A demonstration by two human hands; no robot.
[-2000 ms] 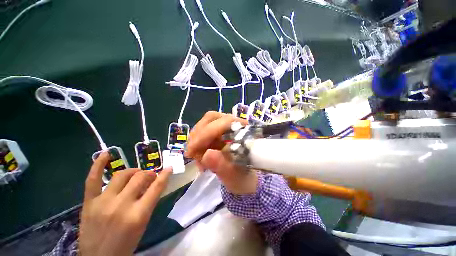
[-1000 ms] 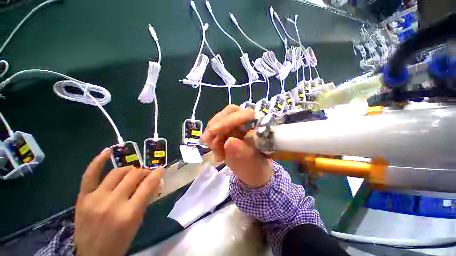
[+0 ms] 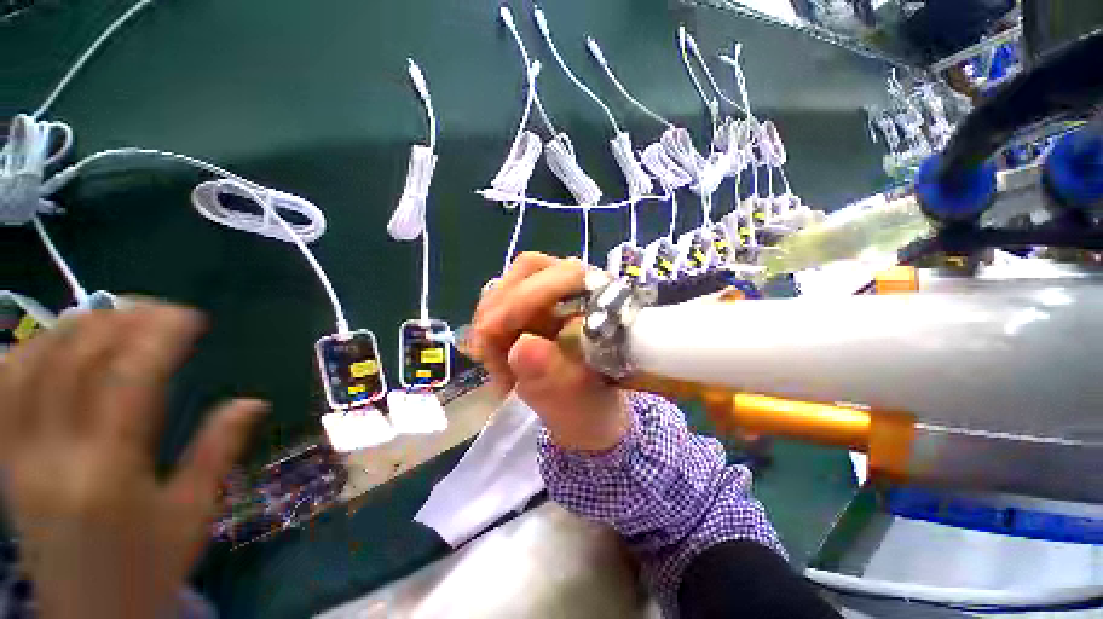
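My right hand (image 3: 544, 351) grips the nozzle end of the glue dispensing gun (image 3: 774, 351) by its silver nozzle clamp (image 3: 611, 324). The nozzle reaches the right side of an open adapter housing (image 3: 423, 354) with a dark board and yellow block. A second open adapter housing (image 3: 350, 369) lies to its left. A flat white tab (image 3: 417, 412) lies at the near edge of one, and another white tab (image 3: 358, 429) at the other. My left hand (image 3: 109, 447) is blurred at the lower left, fingers apart, over a partly hidden adapter (image 3: 27, 324).
More corded adapters (image 3: 696, 252) lie in a row toward the upper right on the dark green belt (image 3: 278, 73), with bundled white cords above them. A crumpled white sheet (image 3: 486, 472) lies below the gun. Black air hoses (image 3: 1010, 115) with blue fittings are at upper right.
The adapters have shifted right in view. My left hand has left the two nearer adapters and moved left. White tabs now show at both near edges. The nozzle is now beside the second adapter.
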